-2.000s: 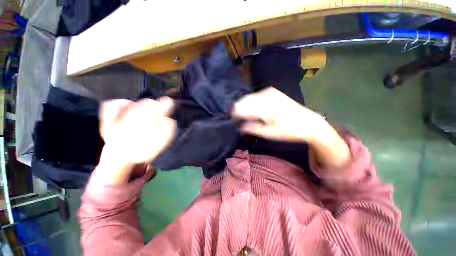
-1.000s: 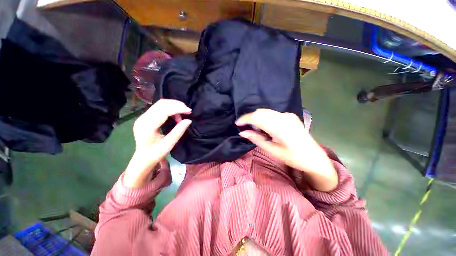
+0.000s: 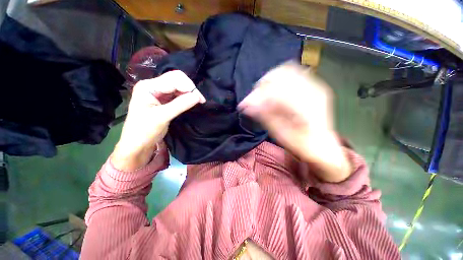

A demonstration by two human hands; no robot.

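The black garment (image 3: 223,76) lies bunched over my lap, below the table edge. My left hand (image 3: 162,104) is raised over its left side, with thumb and forefinger tips pinched together. A short, fine dark line at these tips looks like a thread end (image 3: 194,90). My right hand (image 3: 294,104) is over the garment's right side and blurred, its fingertips towards the garment's middle. What the right fingers hold, if anything, is hidden by blur. No snips can be made out.
A large black garment pile (image 3: 51,96) hangs at the left. A dark red plastic-lined bin (image 3: 144,63) stands beside the lap garment. The table's drawer front (image 3: 213,11) is ahead. A blue-edged sling (image 3: 401,43) is at the upper right, and a blue crate (image 3: 43,246) at the lower left.
Both hands have risen from the garment. My left thumb and forefinger have closed from apart to pinched. My right hand is now blurred in motion. The garment stays spread on the lap.
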